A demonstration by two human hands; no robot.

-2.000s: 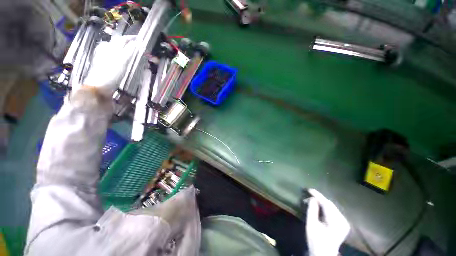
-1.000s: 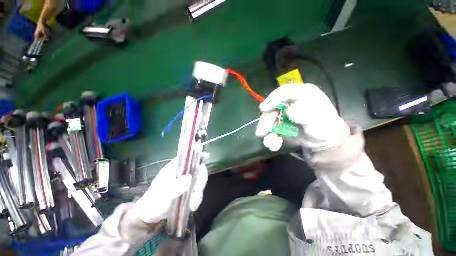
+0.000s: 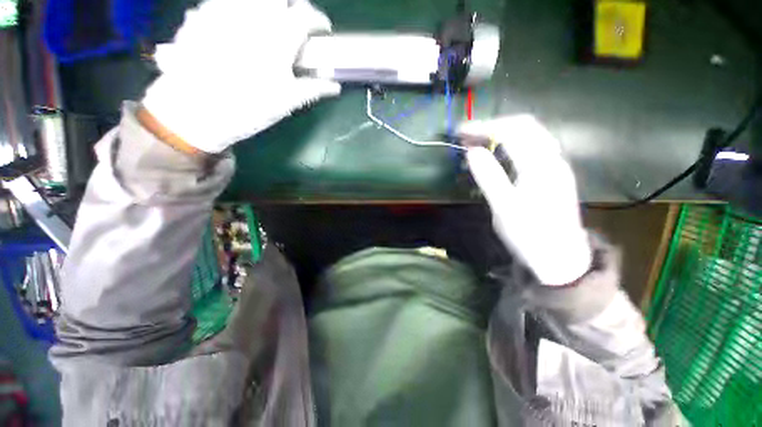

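Note:
My gloved left hand (image 3: 238, 71) is shut on the left end of the silver housing (image 3: 376, 58), which lies sideways over the bench at the top of the view. Its black bracket (image 3: 455, 52) and round motor end (image 3: 485, 52) point right. A white lead wire (image 3: 401, 133) runs from the housing to the fingertips of my gloved right hand (image 3: 526, 183). Blue wires (image 3: 449, 100) and a red wire (image 3: 469, 104) hang from the motor end towards the same fingertips. The right hand pinches wire ends there; the circuit board cannot be made out.
The yellow sponge (image 3: 620, 29) on its black holder is at upper right. A black cord (image 3: 668, 190) runs along the bench's right. The solder reel (image 3: 52, 146) and blue bin (image 3: 96, 25) are at left. Green baskets (image 3: 710, 308) stand lower right and lower left.
The housing has turned from upright to sideways and moved up onto the bench area, with my left hand on its left end. My right hand is now below the motor end, at the wires.

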